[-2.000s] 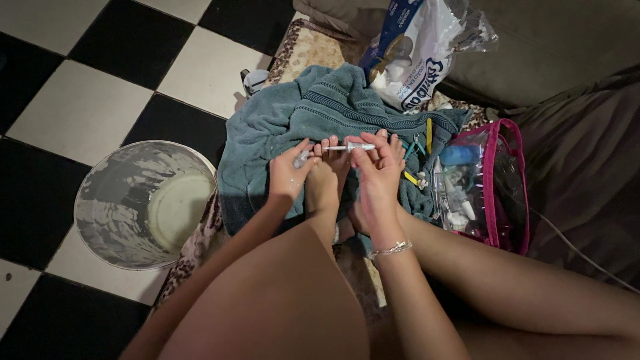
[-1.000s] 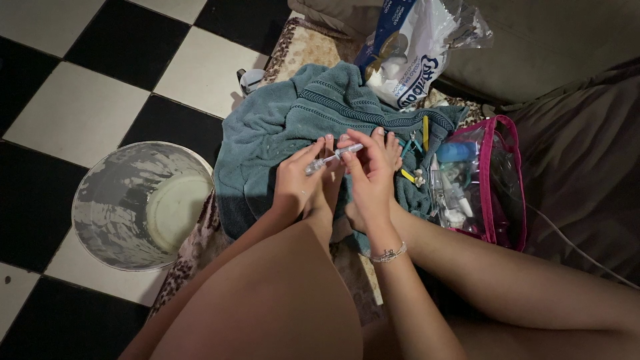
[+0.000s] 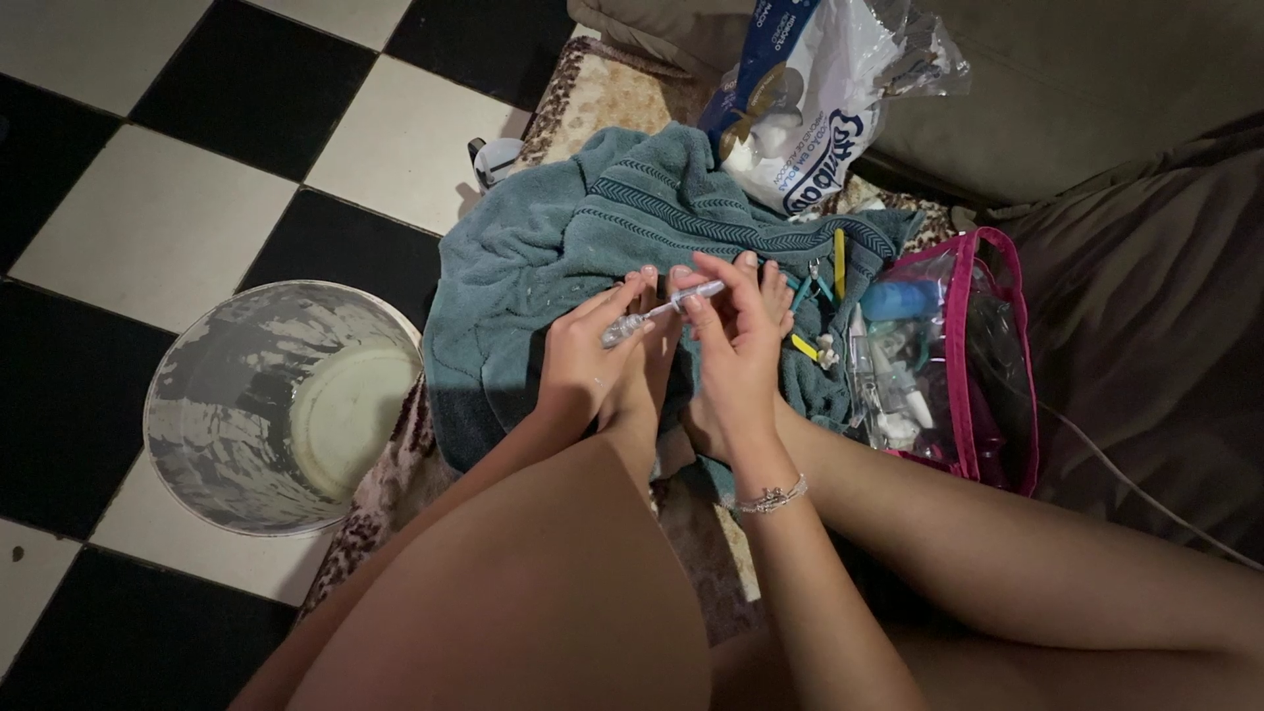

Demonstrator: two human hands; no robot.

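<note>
My left hand point(image 3: 578, 351) grips a small clear tube point(image 3: 624, 329) over one bare foot point(image 3: 640, 370). Between finger and thumb, my right hand point(image 3: 733, 346) holds a translucent cap point(image 3: 699, 290), and a thin pale stem runs between cap and tube. Whether the stem's tip is inside the tube cannot be told. The other foot point(image 3: 775, 296) shows partly behind my right hand. Both feet rest on a blue-green towel point(image 3: 523, 267). Close to the right of them lie cuticle nippers with teal handles point(image 3: 813, 284), a yellow file or stick point(image 3: 839, 265) and a smaller yellow tool point(image 3: 804, 347).
A grey bucket point(image 3: 232, 395) with pale residue stands on the checkered floor at left. A clear pouch with pink trim point(image 3: 960, 365) holds bottles and tubes at right. Behind the towel leans a plastic bag of cotton balls point(image 3: 805, 128). A thin cable point(image 3: 1126, 474) crosses the dark fabric.
Two seconds ago the cap and stem lay nearly level; now they slant down toward the tube. My left hand has moved a little to the right, closer to my right hand.
</note>
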